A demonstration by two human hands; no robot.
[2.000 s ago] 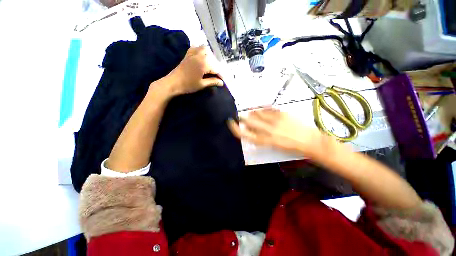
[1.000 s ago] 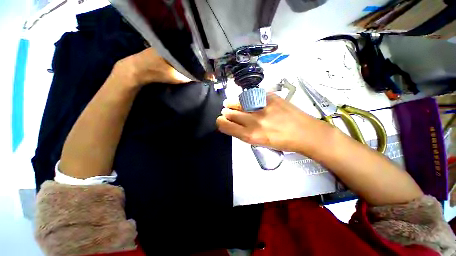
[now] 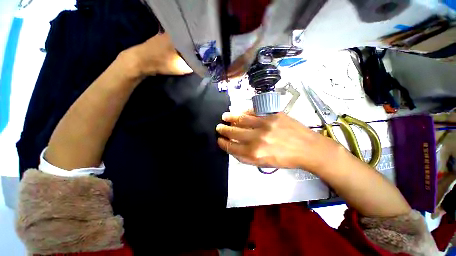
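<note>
The black garment [image 3: 165, 145] covers the left of the table and my lap, its right edge running up to the presser foot [image 3: 223, 86]. My left hand [image 3: 155, 57] lies on the garment left of the foot, thumb extended; its other fingers are partly hidden. My right hand [image 3: 270, 140] has curled fingers with the tips at the garment's right edge, below the foot; the thumb is hidden. The sewing machine head [image 3: 320, 30] crosses the top of the view, with its ribbed grey knob [image 3: 267, 102] above my right hand.
Gold-handled shears [image 3: 345, 125] lie right of my right hand, partly behind my forearm. A small metal piece [image 3: 291, 97] lies behind the knob. A purple box [image 3: 415, 160], dark cables [image 3: 372, 75] and a printed ruler strip [image 3: 385, 162] are on the right. A blue strip [image 3: 9, 75] is far left.
Since two seconds ago, my view has moved closer to the machine and my right hand has come to the garment's edge. Over the last second both hands have stayed nearly in place at the cloth.
</note>
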